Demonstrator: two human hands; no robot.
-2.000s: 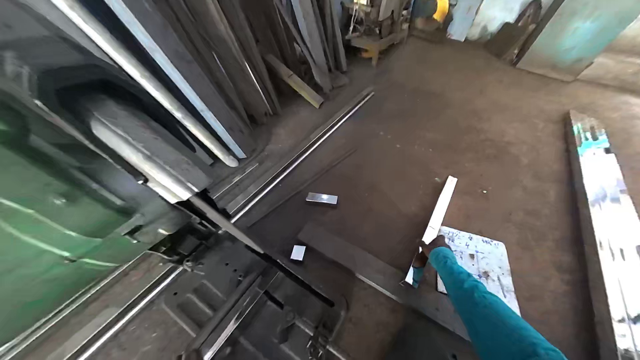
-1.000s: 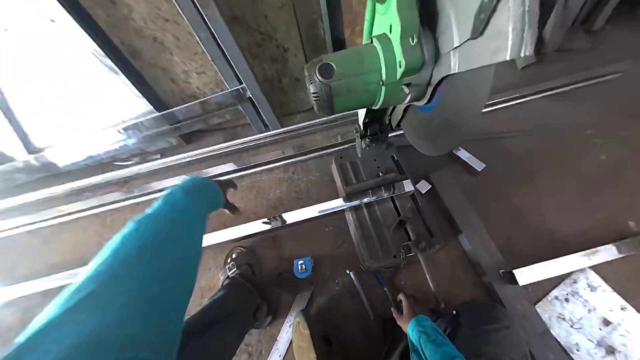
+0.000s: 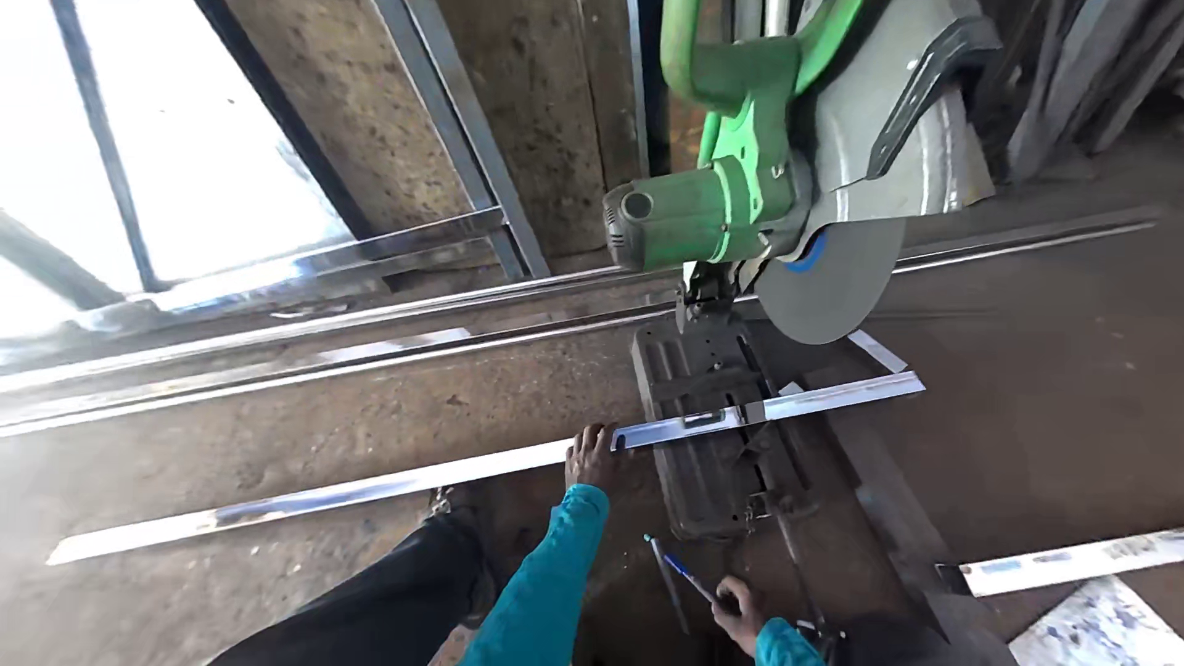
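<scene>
My left hand [image 3: 592, 455] grips a long flat metal bar [image 3: 398, 483] that lies across the black base [image 3: 689, 490] of a green chop saw [image 3: 712, 213]. A shiny spirit level [image 3: 684, 425] lies along the bar, its left end beside my left fingers. The saw's cutting disc [image 3: 828, 282] is raised above and behind the bar. My right hand [image 3: 737, 615] holds a blue pen [image 3: 689, 575] low in front of the saw base. A thin rod [image 3: 668, 583] lies on the floor just left of the pen.
Long metal rails [image 3: 305, 370] run along the floor behind the bar. A glossy metal frame [image 3: 388, 250] leans at the back left. Two small metal offcuts [image 3: 877, 351] lie beyond the base. At the lower right are another metal strip [image 3: 1073, 560] and a marked white plate [image 3: 1105, 624].
My left hand has moved from the left onto the bar near the saw base. The bar now reaches farther right past the base. The view has swung left since the earliest frame.
</scene>
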